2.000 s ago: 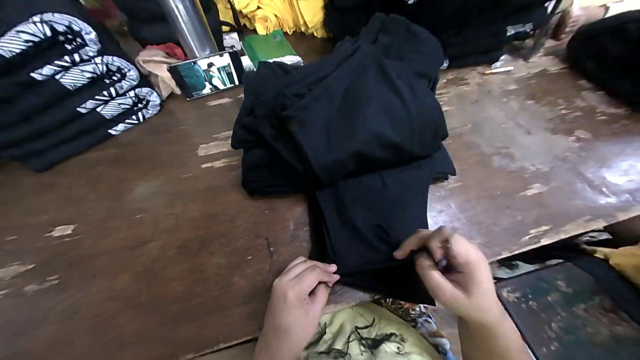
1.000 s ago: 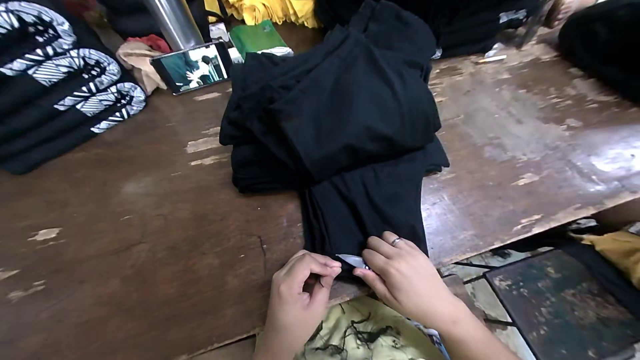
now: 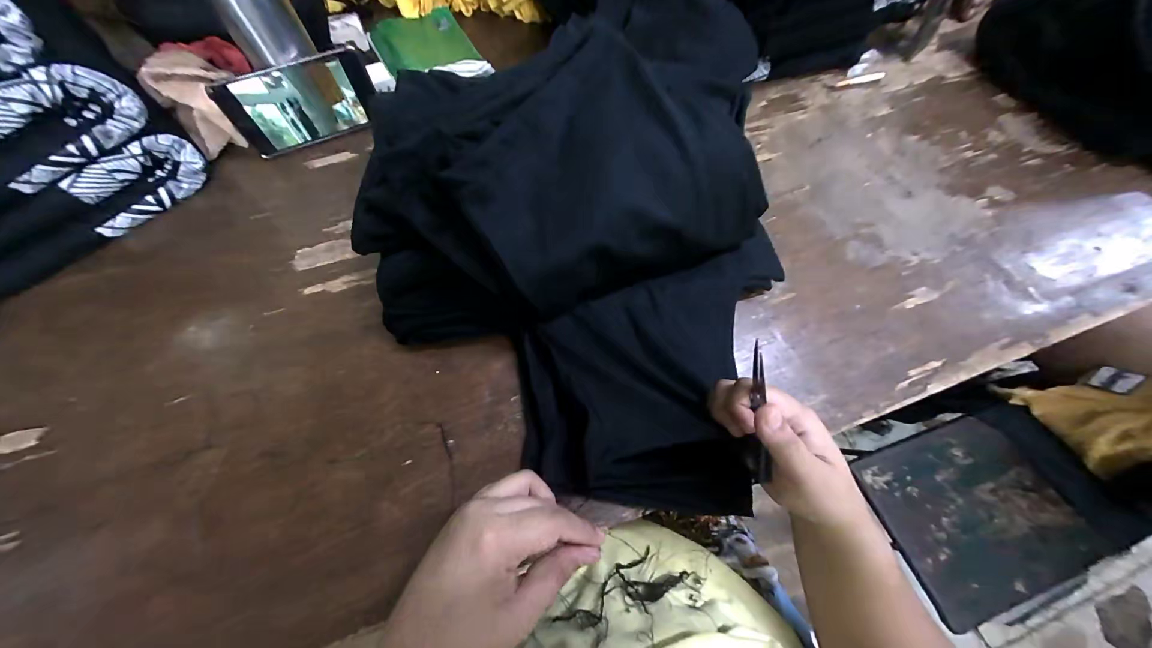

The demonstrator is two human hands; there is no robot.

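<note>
Black folded fabric (image 3: 612, 171) lies in a heap on the brown wooden table, and a narrower black part (image 3: 648, 387) hangs toward the near edge. My right hand (image 3: 792, 441) holds small dark thread snips (image 3: 759, 387), points up, at the right side of that part. Below its lower left corner is my left hand (image 3: 513, 549), thumb and forefinger pinched together; whether a thread is between them cannot be seen. Dark loose threads (image 3: 652, 589) lie on the pale yellow cloth (image 3: 738, 612) over my lap.
A phone (image 3: 297, 99) leans against a metal cylinder (image 3: 270, 31) at the back left, beside a green packet (image 3: 427, 40). Black garments with white prints (image 3: 108, 162) are stacked at the left. A black pile (image 3: 1071, 72) lies at the far right. Below the table edge is a dark flat panel (image 3: 981, 522).
My right hand has moved right, off the lower edge of the black cloth, and the snips now show upright in it. My left hand has moved slightly down from the cloth's corner.
</note>
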